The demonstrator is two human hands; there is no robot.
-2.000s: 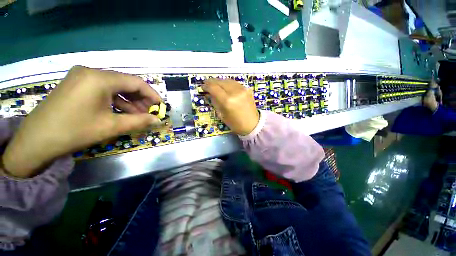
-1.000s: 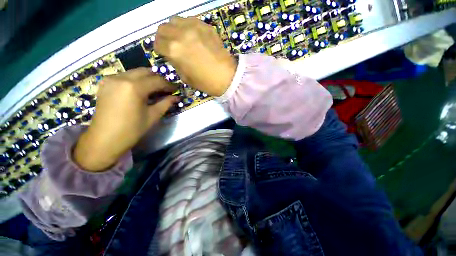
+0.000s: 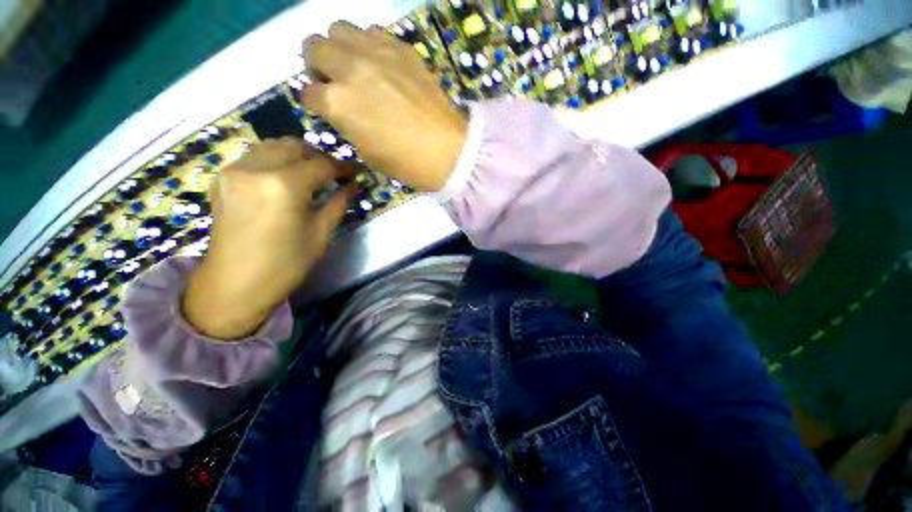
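My left hand (image 3: 265, 225) is over the circuit board, its fingertips down at the board's near edge; whether it holds a part is hidden by the fingers. My right hand (image 3: 385, 105) is above the far side of the same board, fingers curled down; its fingertips and anything in them are hidden. The PCB panel (image 3: 595, 50) at the right carries rows of yellow transformers (image 3: 553, 78) and small shiny-topped capacitors. The PCB panel (image 3: 120, 245) at the left carries many capacitors and shows no clear yellow transformers. A dark gap (image 3: 273, 117) lies between the panels.
The white conveyor rail (image 3: 690, 108) curves along the near side, and another rail edge (image 3: 190, 95) runs along the far side. A green mat (image 3: 150, 50) lies behind it. Below the line at the right are a red bag-like thing (image 3: 705, 215) and a red mesh basket (image 3: 795, 225).
Since two seconds ago the view has tilted down, and my left hand, which held a yellow transformer, has moved right onto the board beside my right hand. Over the last second both hands stay nearly in place.
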